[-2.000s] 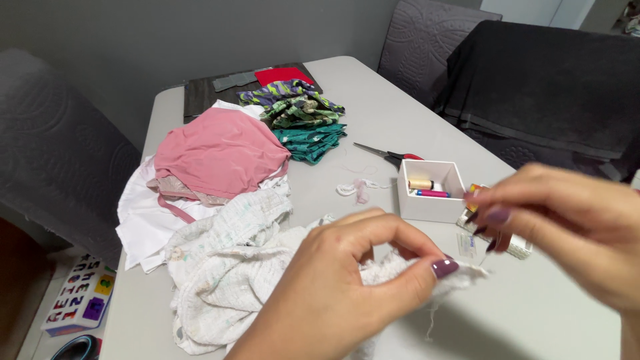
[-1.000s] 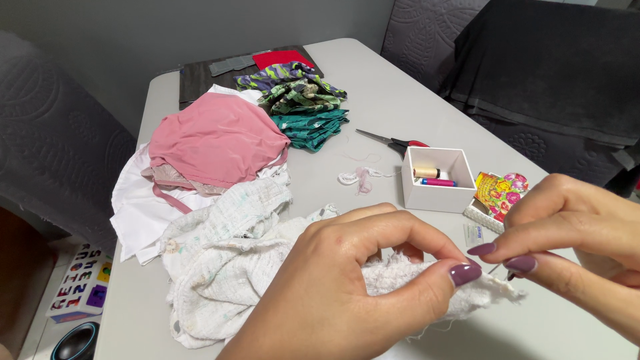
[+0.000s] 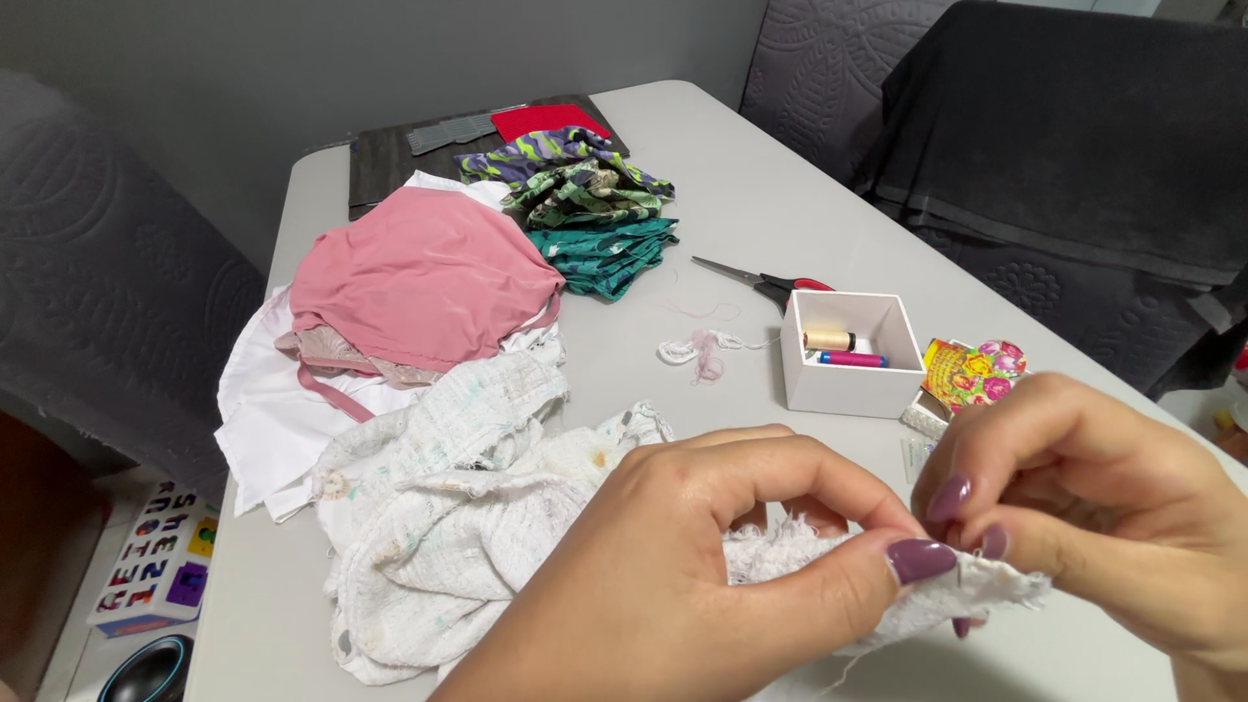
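My left hand (image 3: 741,556) pinches the frayed edge of a white gauze cloth (image 3: 439,556) between thumb and index finger. The rest of this cloth lies crumpled on the table to the left. Close against its fingertips, my right hand (image 3: 1092,526) has thumb and fingers closed at the same edge. A small thin dark thing, perhaps a needle or thread, shows at the cloth edge beside the right fingertips; most of it is hidden. Loose threads hang below the cloth. Beyond the hands stands a white box (image 3: 853,390) with thread spools (image 3: 853,360) in it.
Scissors (image 3: 760,280) with red and black handles lie behind the box, and tangled thread (image 3: 707,353) lies left of it. A flowered packet (image 3: 975,372) sits to its right. Pink fabric (image 3: 429,278), folded patterned cloths (image 3: 604,253) and a dark board (image 3: 385,166) occupy the table's far left.
The right hand was apart from the cloth two seconds ago, then came to its edge holding a thin needle-like thing. Its fingers are now closed in against the edge. The left hand keeps its pinch.
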